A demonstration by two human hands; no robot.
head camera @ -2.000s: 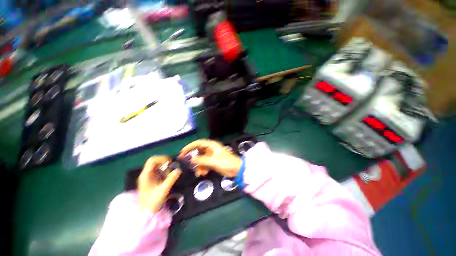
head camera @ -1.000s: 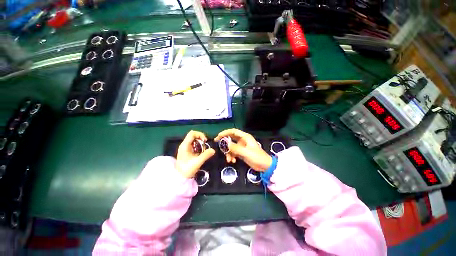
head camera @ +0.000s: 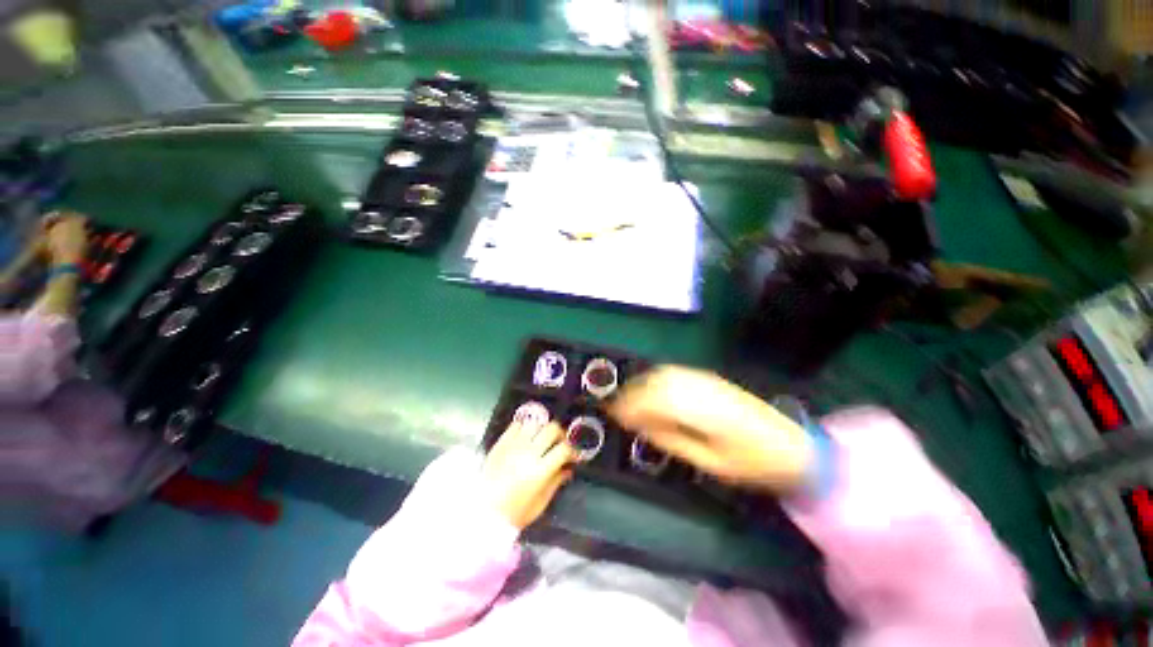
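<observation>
A black foam tray (head camera: 556, 398) with round display modules lies in front of me. Modules with bright rims sit at its left end, one at the far-left corner (head camera: 550, 369) and one beside it (head camera: 599, 377). My left hand (head camera: 525, 470) is at the tray's near-left corner, its fingertips at the lower edge of a module (head camera: 531, 416); whether they grip it is unclear. My right hand (head camera: 714, 430) is blurred and reaches over the tray's middle, hiding part of it. Its fingertips are not clear, nor whether it holds anything.
A clipboard with paper (head camera: 594, 240) and pen lies behind the tray. The black fixture (head camera: 822, 253) with red handle (head camera: 908, 157) stands right of it, power supplies (head camera: 1075, 379) at right. More module trays (head camera: 424, 164) (head camera: 209, 297) lie left. Another person's hand (head camera: 63, 253) is at far left.
The view has swung left, bringing another person into view. My hands have moved apart from above the tray: the left down to its near-left corner, the right over its middle.
</observation>
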